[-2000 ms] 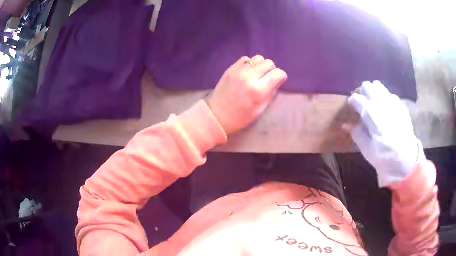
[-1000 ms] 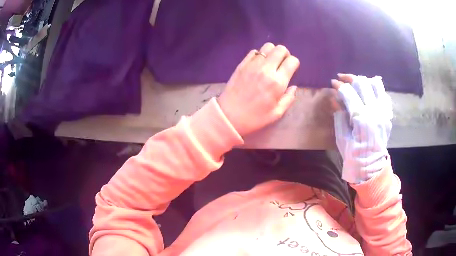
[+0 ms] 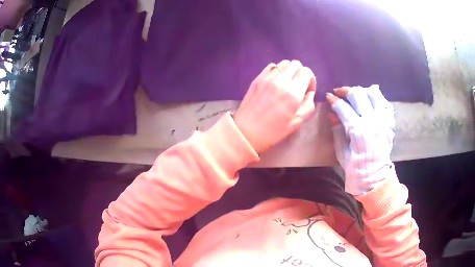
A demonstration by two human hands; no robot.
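Observation:
A dark purple garment panel (image 3: 208, 52) lies flat on the pale table, its lower edge running from left to right under my hands. My left hand (image 3: 281, 101), bare with a ring, is curled over that edge near the middle, fingertips and thumb close together on the cloth. My right hand (image 3: 362, 130), in a pale lilac glove with partly bare fingertips, is just to its right, its thumb and index fingertips together at the same edge. The cloth between the fingertips is partly hidden.
A stack of purple panels (image 3: 88, 78) lies at the left with uneven edges. The pale table (image 3: 172, 135) has dark stains and marks at its front and right (image 3: 448, 125). Strong glare covers the upper right. A small white thing (image 3: 35, 225) shows low at the left.
My right hand has moved left along the edge towards my left hand. My left hand has moved slightly right, and its fingers have closed more on the cloth.

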